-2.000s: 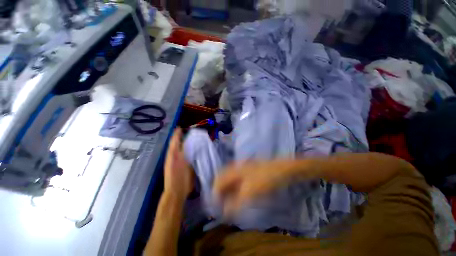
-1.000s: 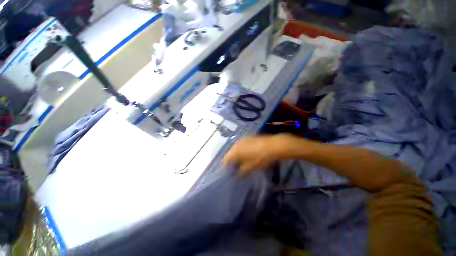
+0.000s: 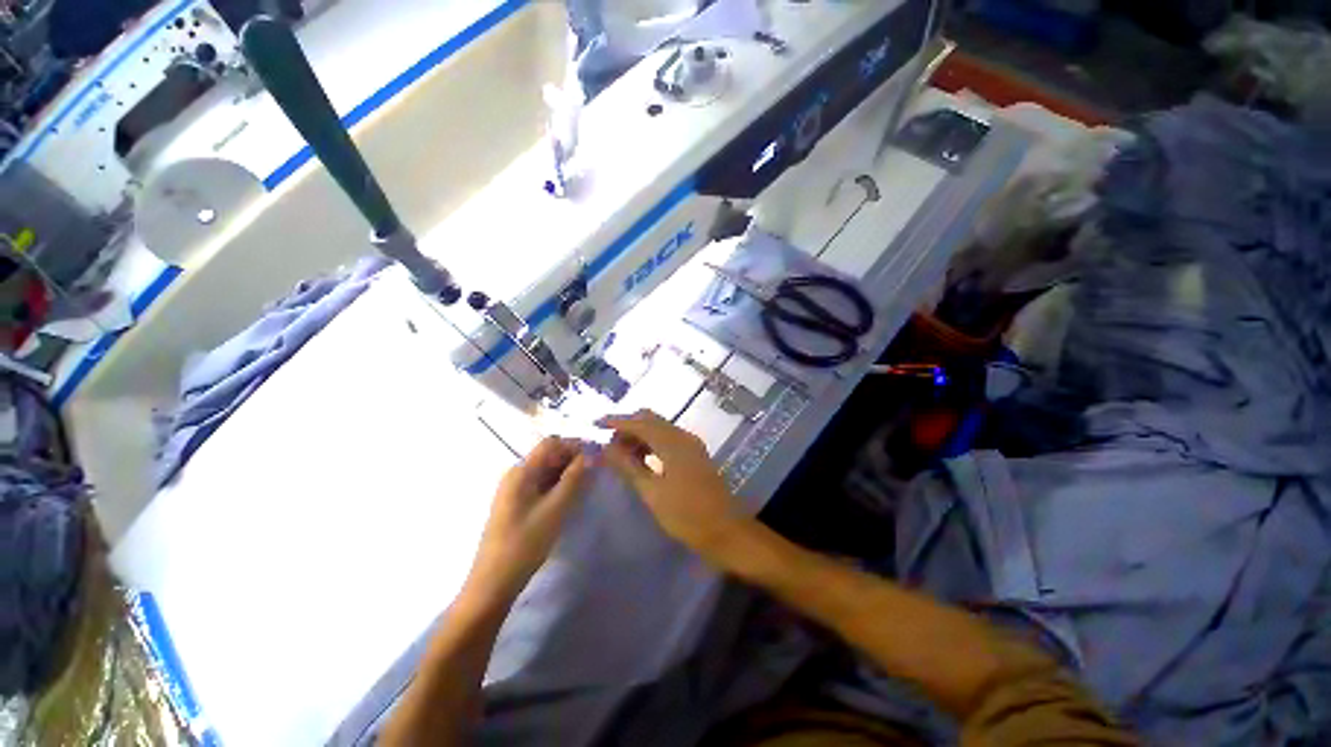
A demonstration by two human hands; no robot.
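A blue-grey garment piece [image 3: 606,584] hangs from my fingers over the table's front edge towards my lap. My left hand [image 3: 537,496] pinches its upper edge just in front of the needle area. My right hand [image 3: 669,470] pinches the same edge, close beside the left. The white sewing machine head [image 3: 642,270] with a blue stripe and "JACK" lettering stands behind my hands. The presser foot [image 3: 562,397] is just beyond my fingertips; glare hides whether the cloth edge is under it. A metal attachment [image 3: 730,391] sits on the bed to the right.
Black-handled scissors [image 3: 818,320] lie on a pale fabric scrap [image 3: 730,299] on the bed. A dark green rod [image 3: 314,117] rises above the needle. A crumpled cloth pile [image 3: 270,358] lies left of the head. A large garment heap [image 3: 1212,350] fills the right side. A neighbouring machine [image 3: 110,110] stands beyond.
My view has turned left from the heap to the machine. The garment piece has come from the right onto the table's front. Both hands now meet at its edge before the needle.
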